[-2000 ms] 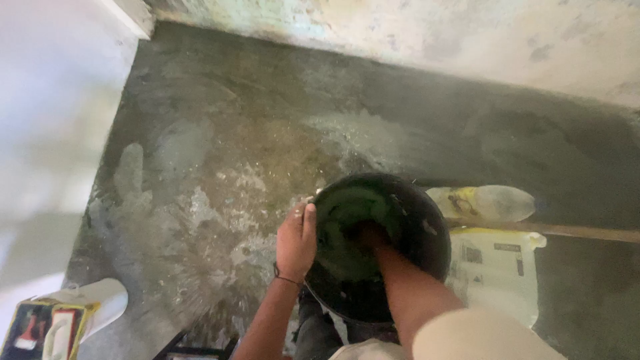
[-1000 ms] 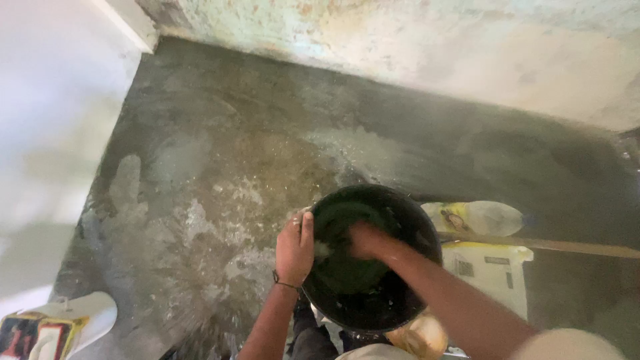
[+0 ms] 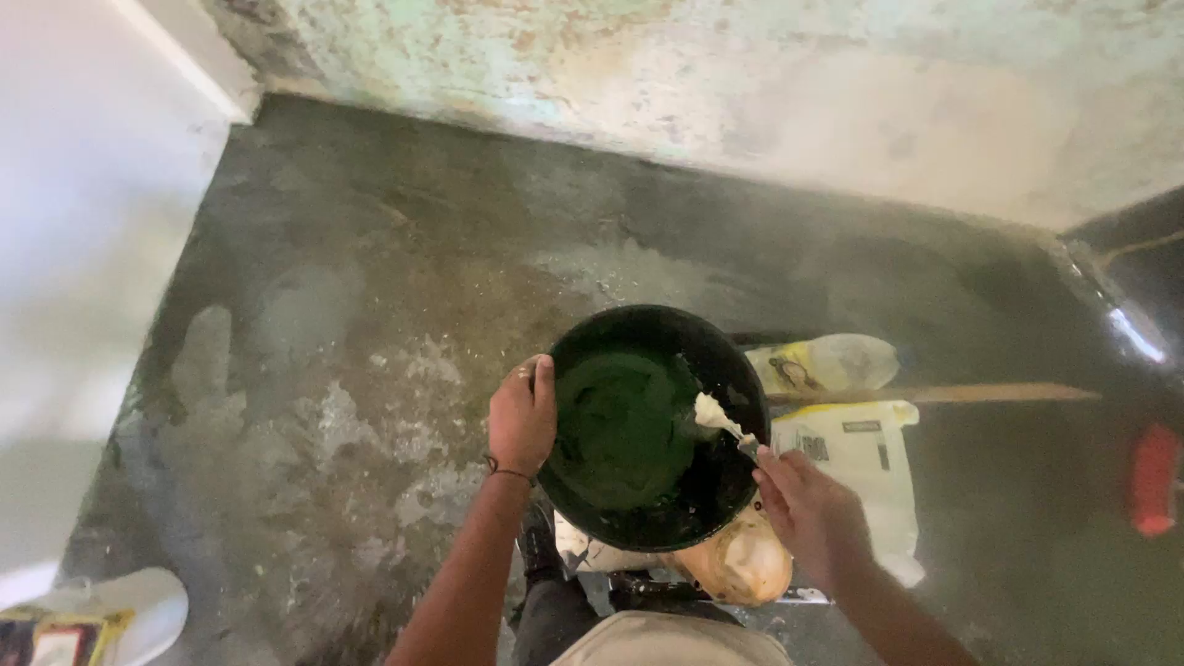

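Observation:
A round black bucket point(image 3: 647, 319) stands below me, its inside coated in dark green. My left hand point(image 3: 524, 416) grips its left rim, thumb on top. My right hand point(image 3: 814, 504), at the right rim, holds a small metal utensil point(image 3: 747, 446), a fork or spoon, over the bucket. A lump of cream-coloured paste point(image 3: 710, 412) clings to the utensil's far end. Beneath the bucket's lower right edge lies a rounded orange-tan object point(image 3: 740, 560), partly hidden, with paste marks on it.
Right of the bucket lie a plastic bottle point(image 3: 846, 363), a wooden strip point(image 3: 1008, 393) and a white bag with writing point(image 3: 869, 481). A red object point(image 3: 1154, 481) is at the far right. A white tub point(image 3: 153, 610) lies lower left. A stained wall point(image 3: 740, 111) borders the floor.
My right hand has come up out of the bucket to its right rim, and the utensil with paste now shows. My left hand has stayed on the left rim.

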